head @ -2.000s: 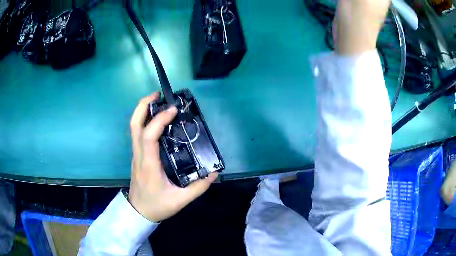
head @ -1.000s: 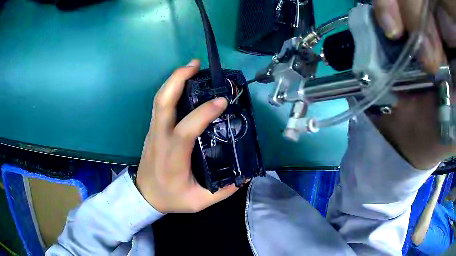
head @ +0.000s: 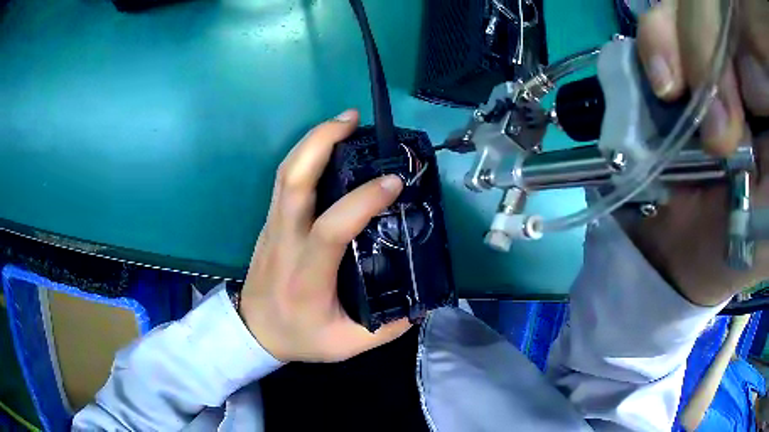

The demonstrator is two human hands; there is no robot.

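My left hand [head: 312, 245] holds a black housing [head: 392, 278] at the bench's front edge, its open side up. My index finger presses near the cord's end, beside thin red and white wires [head: 411, 164]. A thick black cord [head: 379, 84] leaves the housing's far end. My right hand [head: 708, 76], partly cut off by the top and right edges, grips a silver twin-rod screwdriver tool [head: 582, 164] with a clear hose [head: 624, 198]. The tool's dark tip points left at the housing's upper right side; whether it touches cannot be told.
Another black unit [head: 455, 59] with a perforated side stands on the green bench [head: 152, 118] beyond the tool. A blue crate [head: 135, 314] with a cardboard liner [head: 93, 342] is below the edge at left. Another person's arm [head: 717, 371] shows at lower right.
My right hand, first reaching to the far right, now holds the screwdriver tool beside the housing. The held housing and my left hand appear farther right in view.
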